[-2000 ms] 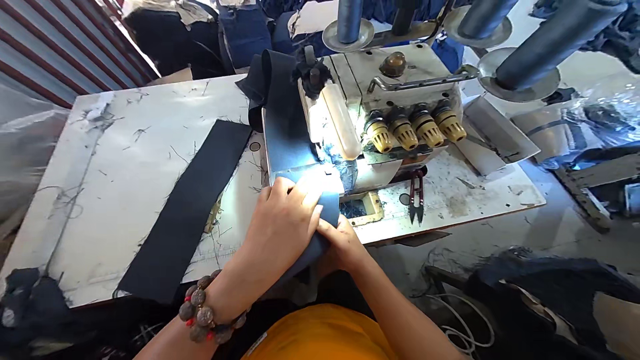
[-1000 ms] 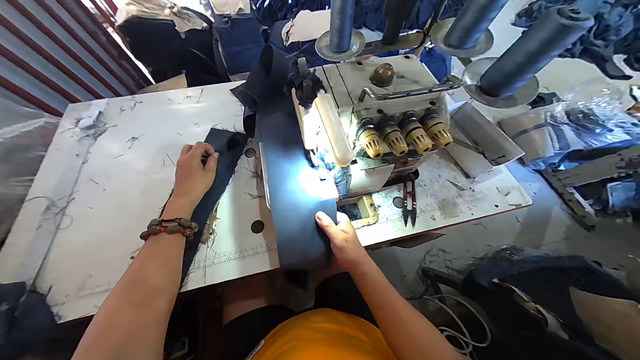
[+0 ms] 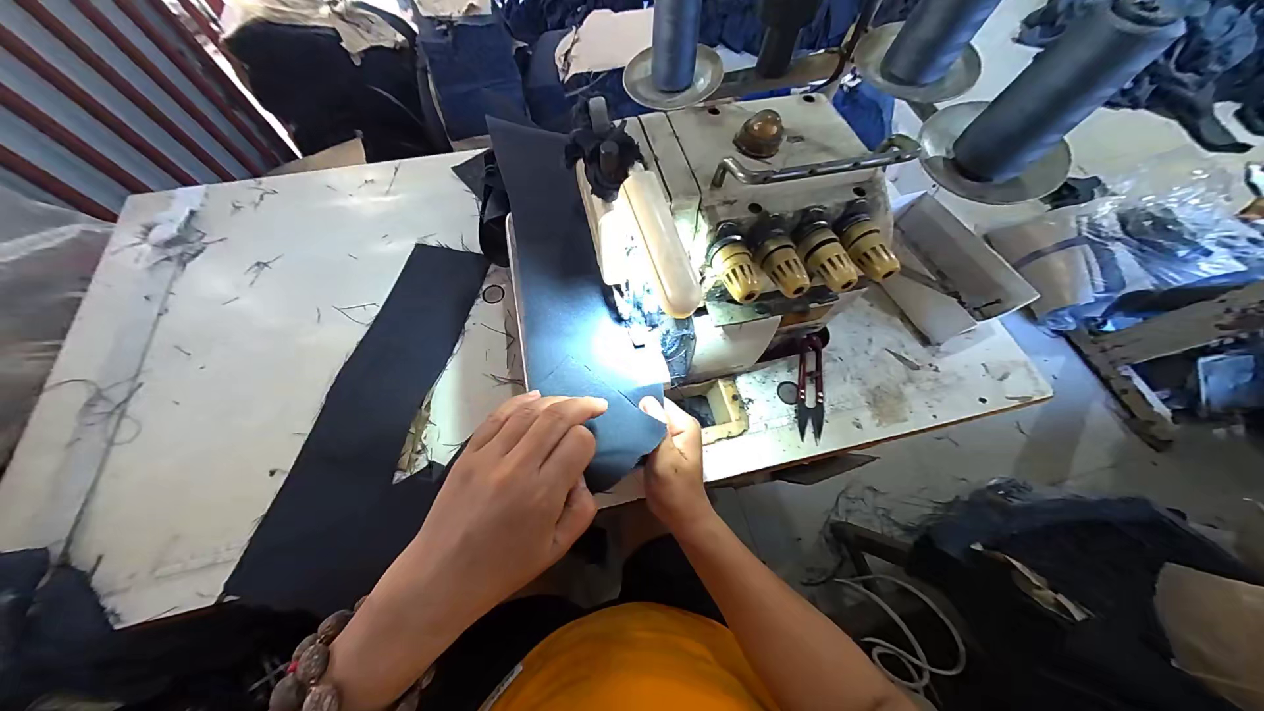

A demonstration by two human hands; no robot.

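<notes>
A dark blue fabric strip (image 3: pixel 563 286) runs along the left side of an overlock sewing machine (image 3: pixel 780 188), its near end lit by the lamp. My left hand (image 3: pixel 533 459), with a beaded bracelet on the wrist, lies on the near end of this strip with its fingers bent; its fingertips are partly hidden. My right hand (image 3: pixel 679 459) pinches the strip's right edge near its end, thumb on top. A second dark fabric piece (image 3: pixel 365 395) lies on the white table, left of the machine, and passes beside my left forearm.
Red-handled thread snips (image 3: pixel 811 385) lie on the machine table (image 3: pixel 217 395) right of the machine. Blue thread cones (image 3: pixel 1066 89) stand above it. Loose threads are scattered on the tabletop. Dark cloth (image 3: pixel 1086 592) is heaped at the lower right, and more fabric lies behind the table.
My left hand has moved right, from the fabric piece on the table onto the strip at the machine. My right hand stays at the strip's right edge. The strip's near end now shows between my hands.
</notes>
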